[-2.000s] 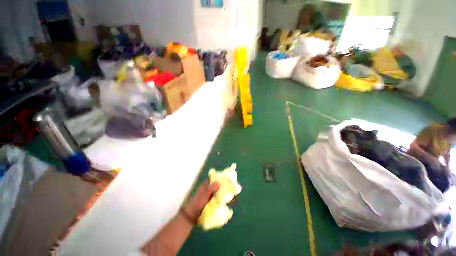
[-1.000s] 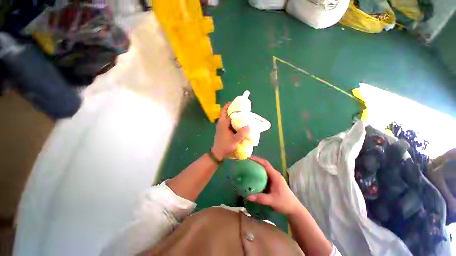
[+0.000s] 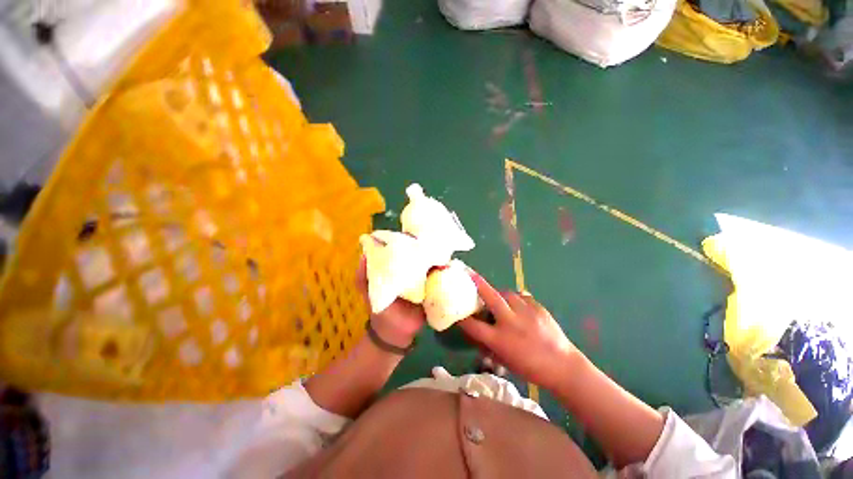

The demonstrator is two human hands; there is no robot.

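Observation:
Pale yellow plush toys (image 3: 397, 267), perhaps two held together, are in front of my body over the green floor. My left hand (image 3: 399, 323) grips them from below and the left; its fingers are mostly hidden behind them. My right hand (image 3: 524, 339) has its fingertips at the right edge of the lower rounded yellow part and pinches it. A dark patch shows under my right hand, too unclear to name. The green plush piece cannot be made out.
A large yellow perforated plastic crate or rack (image 3: 215, 234) stands close on my left. White sacks (image 3: 603, 28) and a yellow sack (image 3: 715, 33) lie at the back. A yellow-and-white sheet (image 3: 762, 290) and a dark-filled bag (image 3: 823, 370) are at the right. Yellow lines mark the floor.
The view has moved closer to the yellow crate. The yellow toys are turned and lower left. My right hand has moved from the green piece, now out of sight, to the yellow toys.

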